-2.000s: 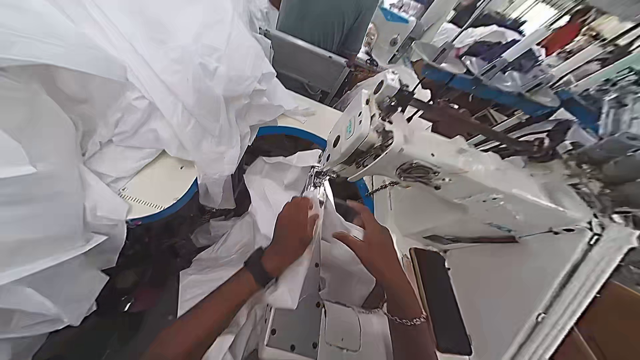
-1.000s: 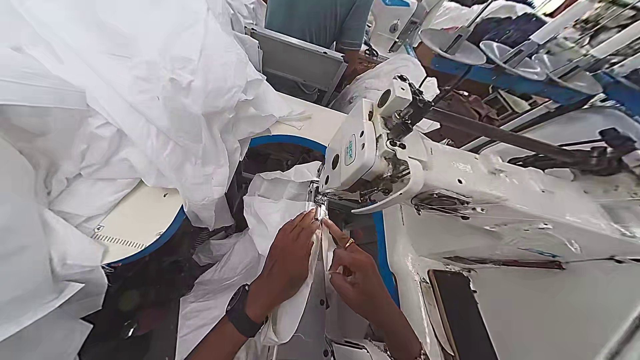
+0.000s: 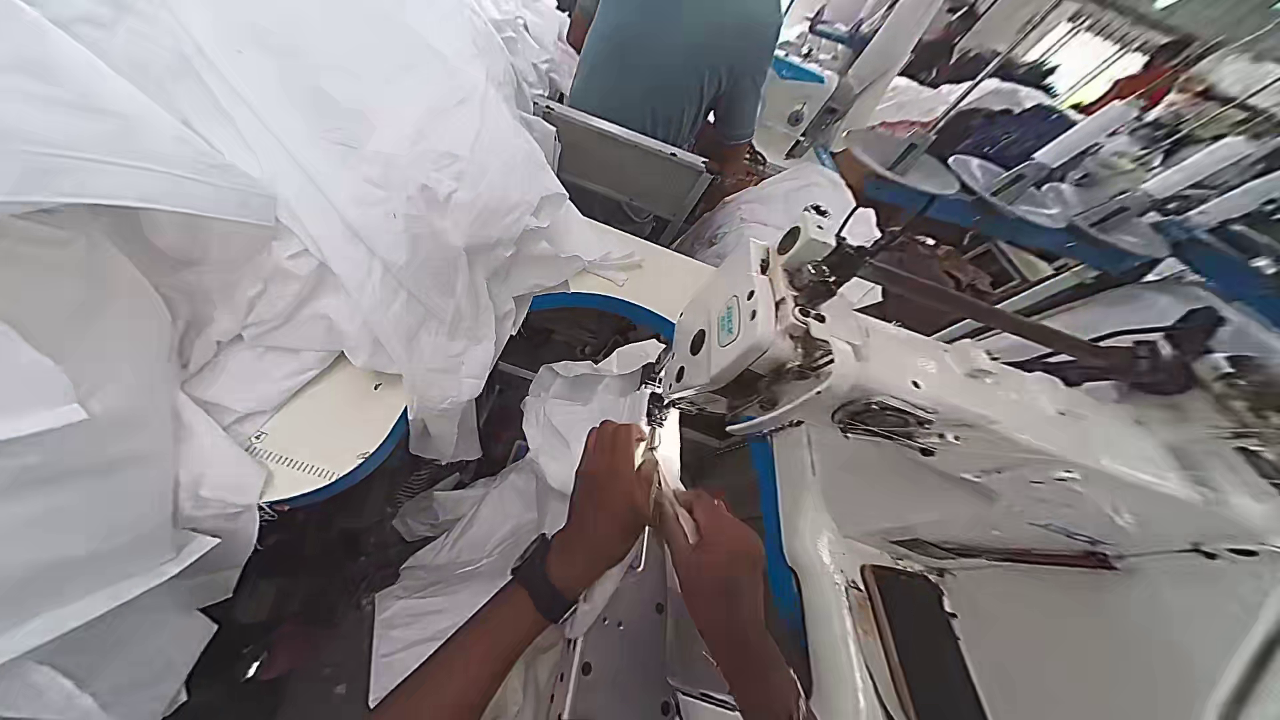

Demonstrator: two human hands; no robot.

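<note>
White fabric (image 3: pixel 575 420) runs under the needle area of a white Jack industrial sewing machine (image 3: pixel 730 325). Just in front of the presser foot (image 3: pixel 655 405), my left hand (image 3: pixel 608 495), with a dark band on its wrist, grips the fabric's edge. My right hand (image 3: pixel 712 550) sits slightly lower and to the right, its thumb and fingers pinching the same narrow strip of cloth. Both hands are close together over the machine's narrow arm (image 3: pixel 625 640). The fingertips are partly hidden by the hands and the folds.
A large heap of white fabric (image 3: pixel 380 170) covers the left side, over a cream table with a blue edge (image 3: pixel 345 485). A dark flat object (image 3: pixel 925 640) lies at the lower right. Behind the machine a person (image 3: pixel 670 70) is at work near thread stands (image 3: pixel 1060 200).
My left hand has gone from lying with extended fingers on the cloth to a closed grip near the foot. My right fingers, spread two seconds ago, now pinch the strip.
</note>
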